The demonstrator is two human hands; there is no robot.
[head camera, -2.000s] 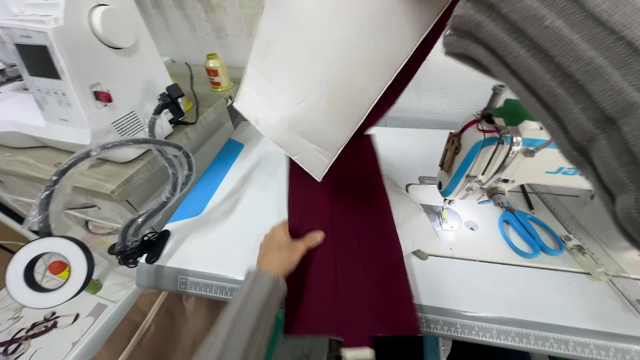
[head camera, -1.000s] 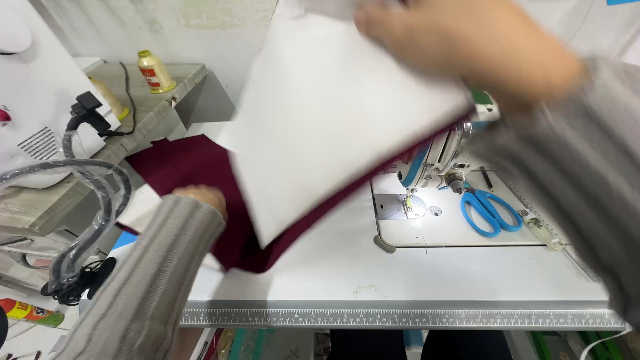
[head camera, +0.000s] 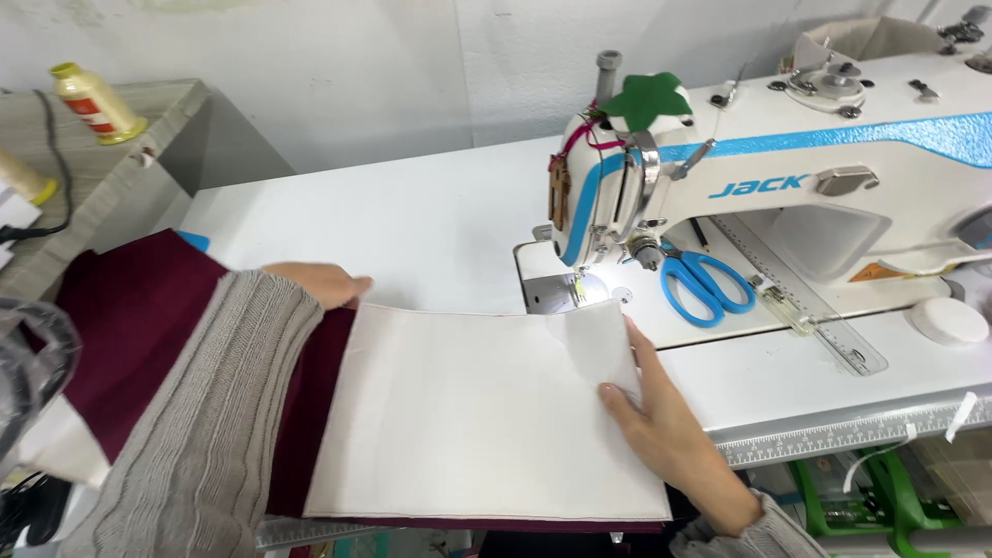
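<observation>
A white fabric panel [head camera: 488, 418] lies over maroon fabric [head camera: 310, 418] at the table's front edge. My right hand [head camera: 659, 418] grips the panel's right edge, thumb on top and fingers behind. My left hand [head camera: 322, 285] is at the upper left corner of the panel, over the maroon fabric; its fingertips are partly hidden, so its hold is unclear. More maroon fabric [head camera: 139, 310] spreads to the left, under and beside my sleeve. Behind the panel stands a Jack sewing machine [head camera: 775, 155], its needle area lit.
Blue-handled scissors [head camera: 705, 287], a clear ruler [head camera: 806, 302] and a round white object [head camera: 949, 320] lie by the machine. A measuring tape strip [head camera: 837, 442] runs along the table's front edge. Thread cones [head camera: 99, 105] stand on a side surface at the left.
The white panel, raised and tilted in both earlier frames, now lies lower and flatter. My right hand has moved from its top to its right side. The view has shifted right.
</observation>
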